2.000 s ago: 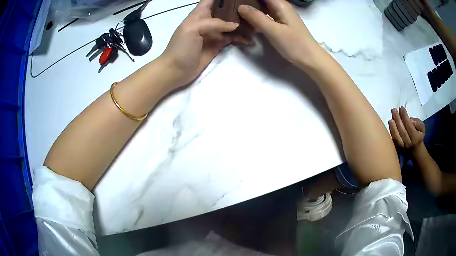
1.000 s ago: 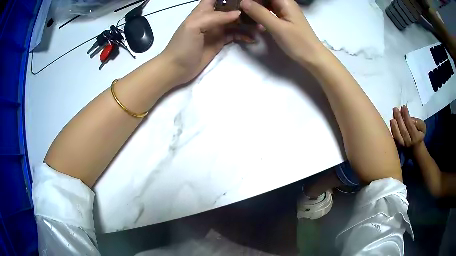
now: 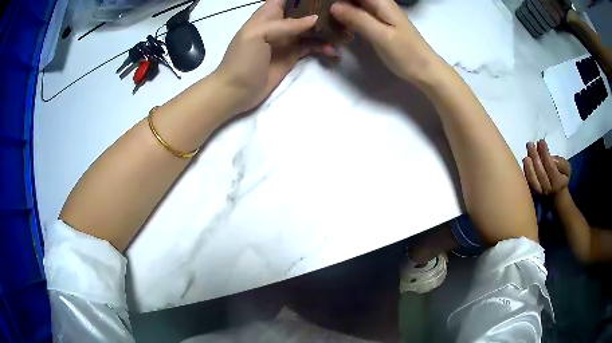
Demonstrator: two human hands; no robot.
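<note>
A dark brown wood-grain piece (image 3: 310, 9) is at the top edge of the view, partly cut off and partly covered by fingers. My left hand (image 3: 268, 50) holds it from the left, with the thumb along its near side and fingers underneath. My right hand (image 3: 376, 30) is at its right side, with the fingertips touching it. The far parts of both hands are cut off by the top edge.
The white marble-pattern tabletop (image 3: 288, 181) lies below. At left are keys with a red tag (image 3: 141, 71), a black oval object (image 3: 185, 47), a clear bag (image 3: 100, 12) and a blue crate (image 3: 17, 174). At right are stacked pieces (image 3: 537, 19), black pads (image 3: 590, 100) and another person's hand (image 3: 547, 171).
The wood-grain piece has tilted and shows more of its brown face than one second ago. My right thumb and fingers have shifted slightly to the right. The other person's far hand now reaches the stacks.
</note>
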